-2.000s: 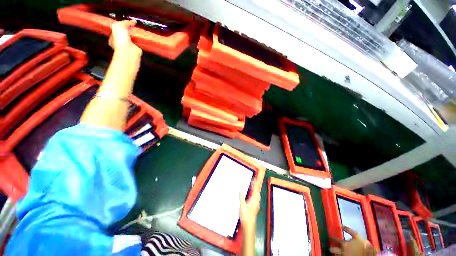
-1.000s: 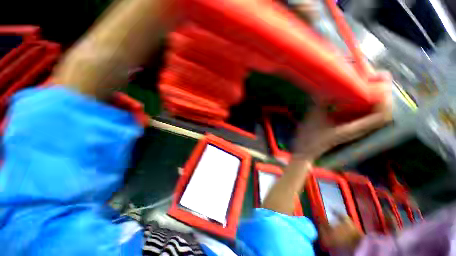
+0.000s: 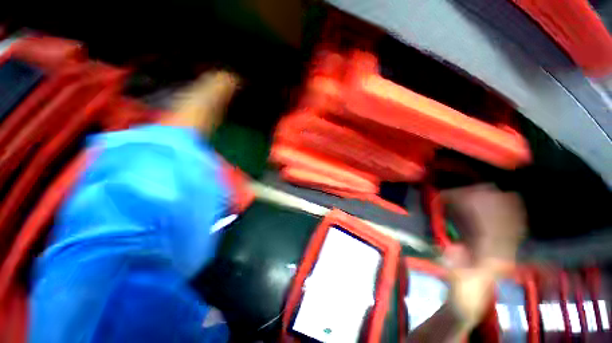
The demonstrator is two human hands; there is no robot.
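A tablet with a lit white screen (image 3: 339,285) lies in an orange-red foam tray on the green bench, lower centre. A small green mark shows near its screen's bottom. My left hand (image 3: 211,100) is blurred, at upper left beyond the blue sleeve; nothing clear shows in it. My right hand (image 3: 486,224) is heavily blurred at the right, in front of a dark tablet's tray on the rear shelf; its fingers and any grip cannot be made out. An orange-red foam tray (image 3: 570,30) is cut off at the top right corner.
A pile of orange-red foam trays (image 3: 355,134) stands on the rear shelf, upper centre. More trays lean in a row (image 3: 60,120) at left. A second white-screen tablet (image 3: 426,295) and further trayed tablets (image 3: 550,315) line the bench at right. A grey rail (image 3: 429,40) crosses above.
The tray carried between both hands a second ago is no longer between them; a tray now shows at the top right. My left hand is back at upper left. My right hand is lower.
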